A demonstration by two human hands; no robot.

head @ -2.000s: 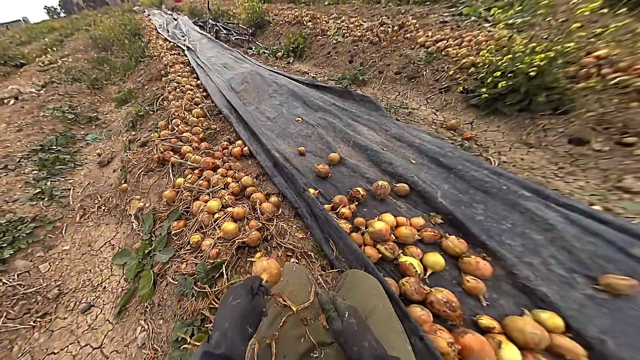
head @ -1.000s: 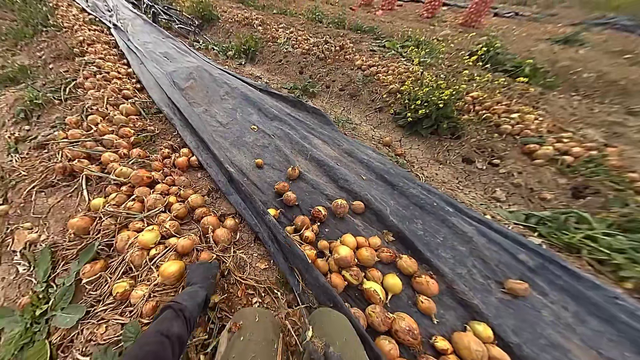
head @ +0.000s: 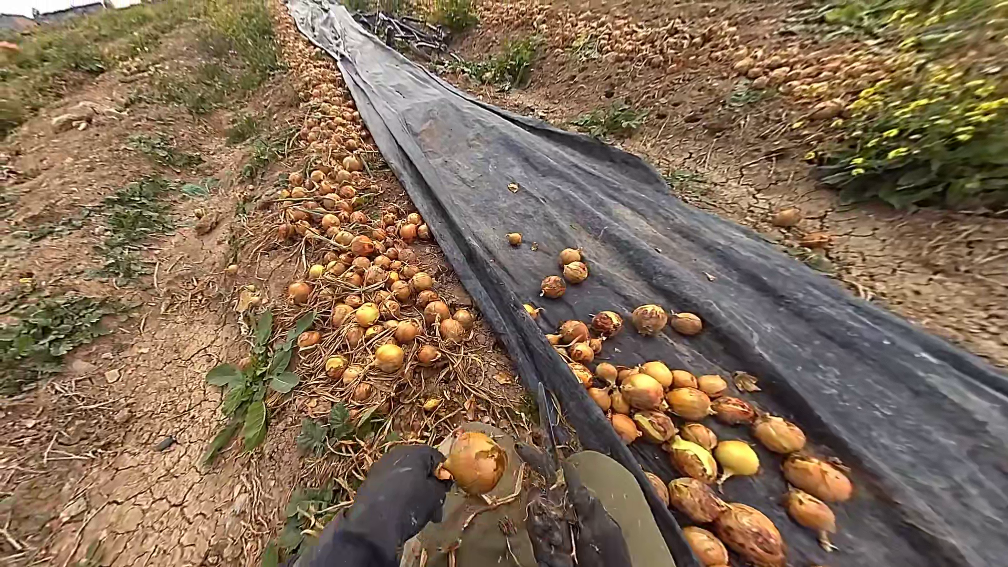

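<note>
My left hand (head: 403, 490), in a dark glove, grips an onion (head: 476, 463) by its neck end, above my knees at the bottom middle. My right hand (head: 568, 520), gloved too, is closed around what looks like a pair of shears (head: 546, 417), its thin metal blades pointing up, just right of the onion. A row of onions with dry tops (head: 389, 357) lies on the soil ahead and to the left. Loose onions (head: 688, 403) are spread on a dark fabric sheet (head: 669, 260) to the right.
Leafy green weeds (head: 253, 390) grow left of the onion row. Cracked soil (head: 134, 441) lies at the far left. Beyond the sheet are a yellow-flowered bush (head: 921, 134), another band of onions (head: 819, 71) and dark sticks (head: 405, 31).
A second ago my left hand was at the onions on the ground, lower left; now it holds an onion above my knees. The view has swung left.
</note>
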